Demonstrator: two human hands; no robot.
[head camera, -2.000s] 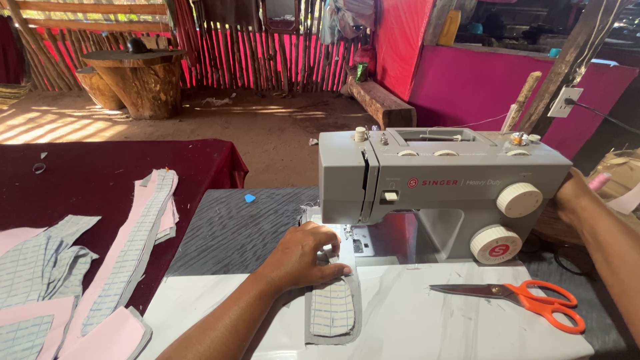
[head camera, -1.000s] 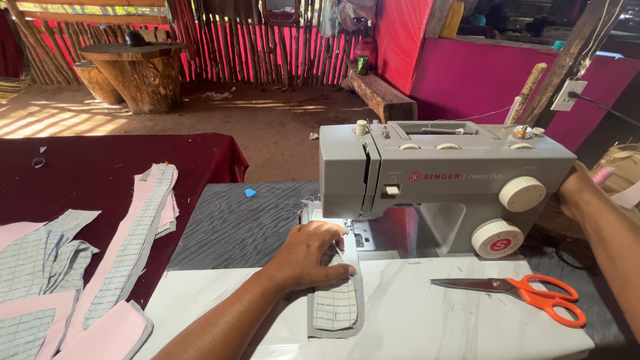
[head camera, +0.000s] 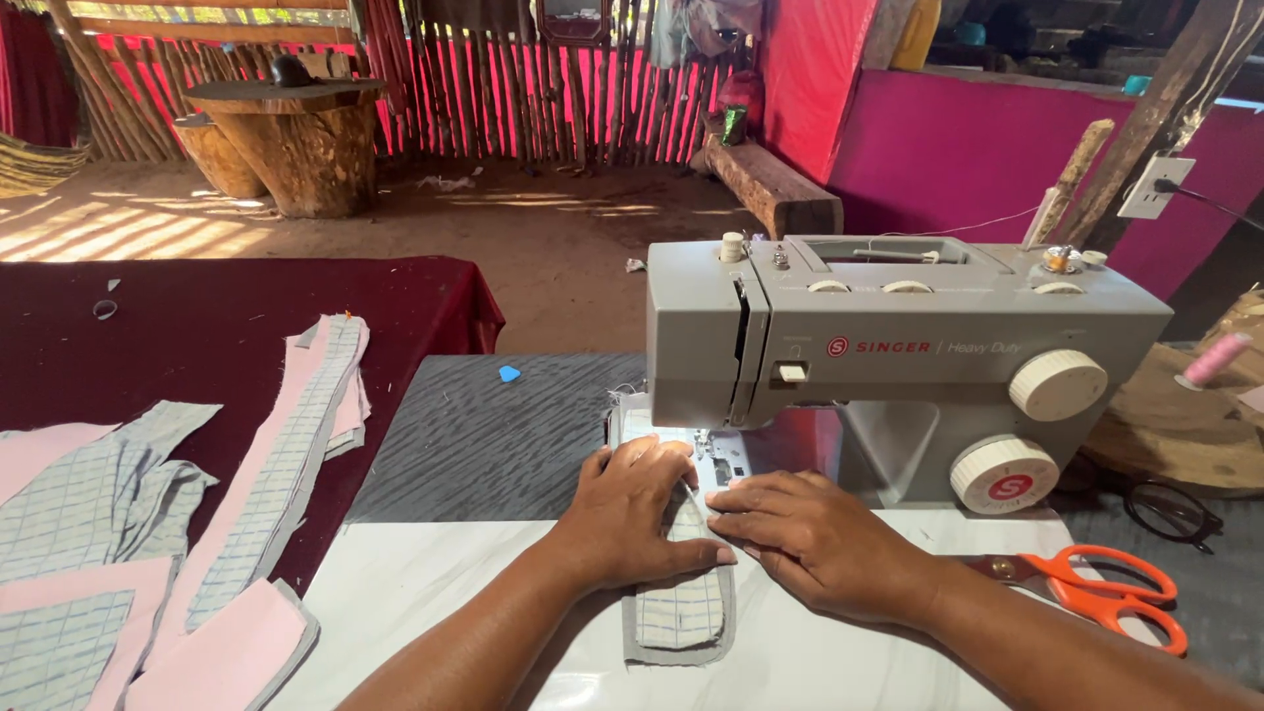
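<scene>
A grey Singer sewing machine (head camera: 908, 336) stands on the table. A narrow layered fabric piece, checked cloth on grey (head camera: 681, 612), runs lengthwise toward the presser foot (head camera: 704, 442). My left hand (head camera: 642, 513) lies over this piece, fingers bent near the foot and thumb stretched to the right; whether it pinches the cloth is unclear. My right hand (head camera: 825, 538) rests at the piece's right edge, just in front of the needle plate, fingers pointing left. Orange-handled scissors (head camera: 1111, 588) lie to the right, their blades partly hidden by my right forearm.
Cut checked and pink fabric pieces (head camera: 267, 474) lie on a dark red cloth (head camera: 395, 296) at left. A blue chip (head camera: 509, 373) is on the grey tabletop. Eyeglasses (head camera: 1170, 513) and a pink thread spool (head camera: 1217, 358) are at right. A wall outlet (head camera: 1155, 188) holds a plug.
My right hand has left the handwheel side of the machine and come down to the fabric by the presser foot. My left hand remains on the fabric piece.
</scene>
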